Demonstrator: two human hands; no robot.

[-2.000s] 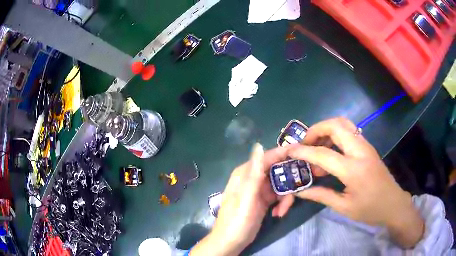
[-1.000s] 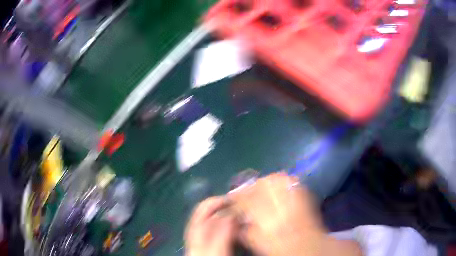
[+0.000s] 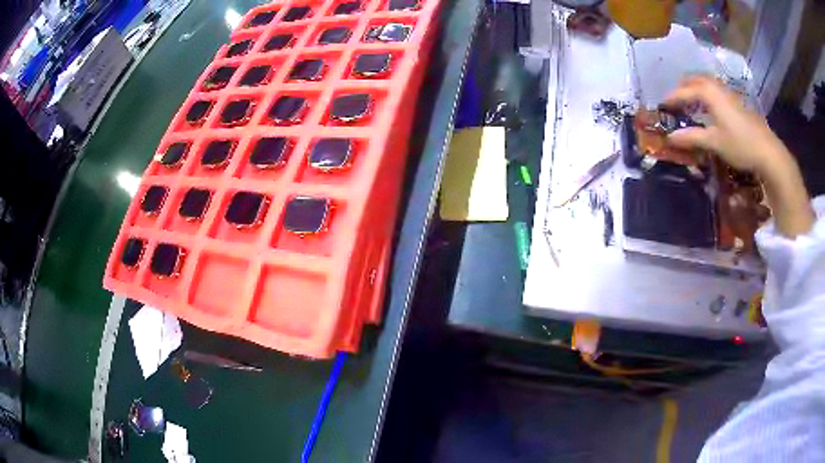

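My right hand (image 3: 737, 136) reaches in from the right edge over a machine on a white bench. Its thumb and fingers are spread around a small dark piece (image 3: 668, 119) on the copper-coloured fixture (image 3: 651, 136); whether they grip it cannot be told. A flat black block (image 3: 669, 212) lies just in front of the fixture. My left hand is out of the picture.
A large red-orange tray (image 3: 262, 327) on the green bench holds many black watches. A blue stick (image 3: 324, 407), white papers (image 3: 156, 339) and an open watch case (image 3: 145, 417) lie near it. A yellow card (image 3: 475, 174) lies beside the white bench (image 3: 579, 294).
The view has swung right, from the watch cases and bottles to the tray and machine. My right hand has left the watch it held with my left hand and is at the fixture. My left hand has left view.
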